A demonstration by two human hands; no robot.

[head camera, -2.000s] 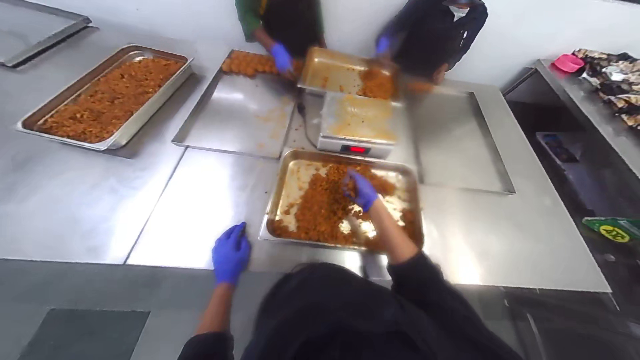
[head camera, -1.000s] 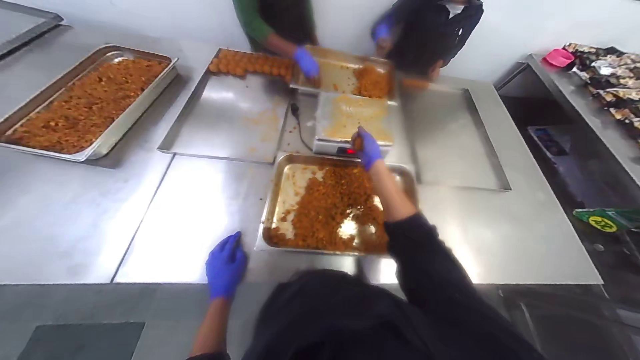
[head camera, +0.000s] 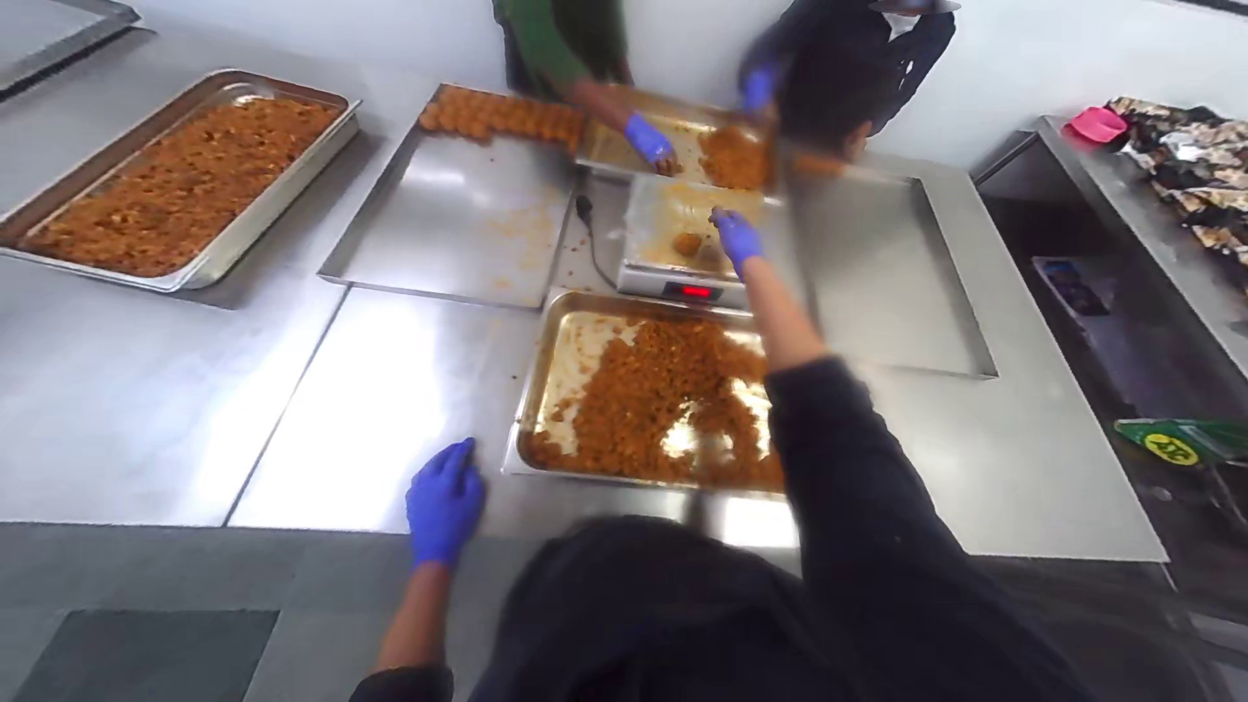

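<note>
My right hand, in a blue glove, is over the digital scale, just right of a small round lump of brown food mixture on its pan. Its fingers are partly bent and blurred; whether they hold anything is unclear. Below the scale lies a metal tray of loose brown food mixture, partly hidden by my right arm. My left hand, also gloved, rests at the table's front edge, left of that tray, holding nothing visible.
A deep metal pan of brown mixture stands at left. One shallow tray has rows of round lumps along its back edge; another lies right. Across the table, two people's gloved hands are near a tray with brown mixture. A cable lies left of the scale.
My right hand has moved from the food tray up to the scale. A round lump now shows on the scale's pan. My left hand stays by the table edge.
</note>
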